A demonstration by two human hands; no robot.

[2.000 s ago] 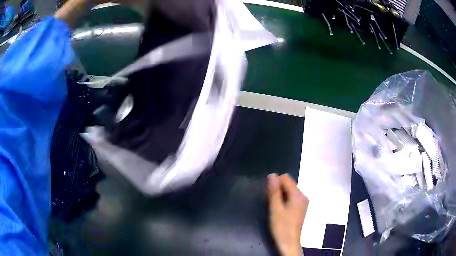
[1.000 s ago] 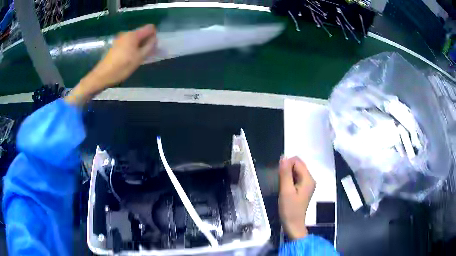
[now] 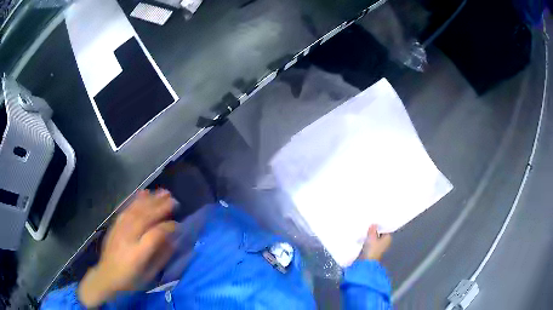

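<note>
A large thin white sheet lies at a tilt below the table edge, over other pale sheets. My right hand grips its lower edge between thumb and fingers. My left hand is blurred at the lower left, near the table edge, with loosely bent fingers and nothing visible in it. The white housing is cut off at the left edge, its finely ribbed face and U-shaped handle showing.
A white backing strip with black adhesive pieces lies on the bench mat. A small white ribbed part is beyond it. Black tape tabs line the table edge. A white cable with a small box runs at the right.
The view has swung right and down. My right hand has moved from beside the backing strip to the white sheet below the table. The sheet my left hand held over the belt is no longer there.
</note>
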